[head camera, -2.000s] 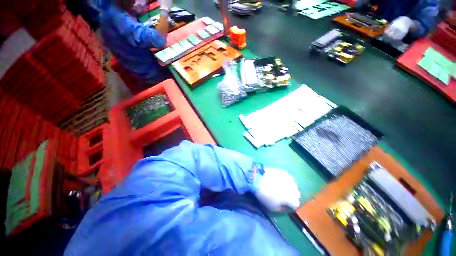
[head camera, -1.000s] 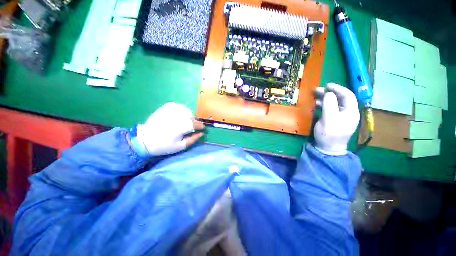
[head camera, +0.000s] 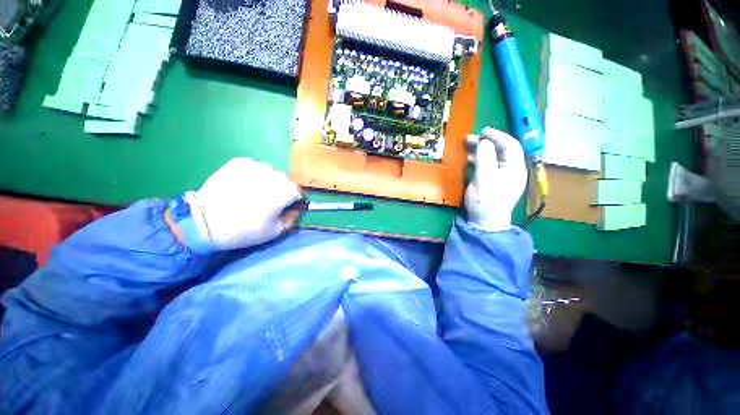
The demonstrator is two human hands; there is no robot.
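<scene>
A green circuit board [head camera: 385,109] with a white finned heatsink [head camera: 393,31] along its far edge lies on the orange fixture [head camera: 365,176]. A slim marker pen [head camera: 337,207] with a black end lies along the fixture's near edge. My left hand [head camera: 243,203], in a white glove, is at the pen's left end, its fingers closed on it. My right hand [head camera: 496,180], gloved, rests by the fixture's right edge with fingers curled; nothing shows in it, but its palm side is hidden.
A black screw tray [head camera: 243,36] is left of the fixture, with pale insulating sheets [head camera: 122,65] beyond it. A blue electric screwdriver [head camera: 517,85] lies right of the fixture. More sheets [head camera: 596,113] lie on a brown board [head camera: 560,200]. Metal parts show at the far right.
The view has swung from the left side of the bench to the fixture, then shifted slightly right. My left hand has closed on the pen's left end since one second ago.
</scene>
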